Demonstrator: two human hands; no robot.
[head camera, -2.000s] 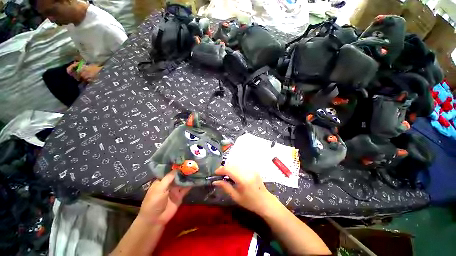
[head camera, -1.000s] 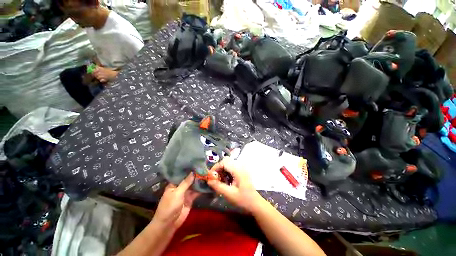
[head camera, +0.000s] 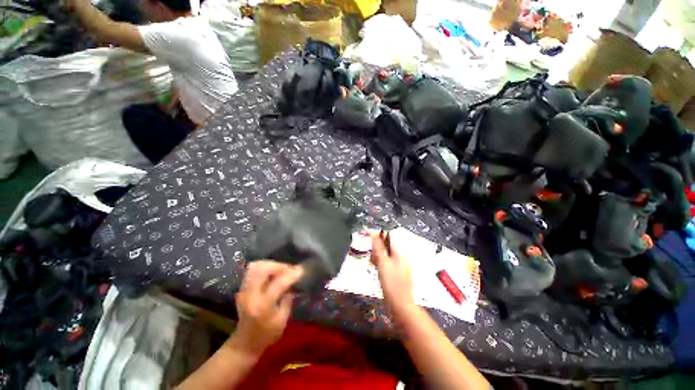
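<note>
A grey plush bag (head camera: 305, 236) is in front of me over the near edge of the patterned black cloth. Its plain dark side faces up and it is blurred; no face shows on it. My left hand (head camera: 267, 301) pinches the bag's lower left edge. My right hand (head camera: 394, 266) is just right of the bag, apart from it, over the paper. A small dark tool (head camera: 385, 242), perhaps thread snips, shows at its fingertips; its shape is unclear.
White paper (head camera: 415, 283) with a red stick (head camera: 450, 286) lies right of the bag. A pile of grey bags (head camera: 573, 145) with black straps covers the table's back and right. A person (head camera: 194, 65) sits at the left back. An open white sack (head camera: 61, 177) stands at the left.
The bag has turned from its orange-trimmed face to its plain side. My right hand has moved off it to the right. The view has shifted, and the other person's arm now reaches up left.
</note>
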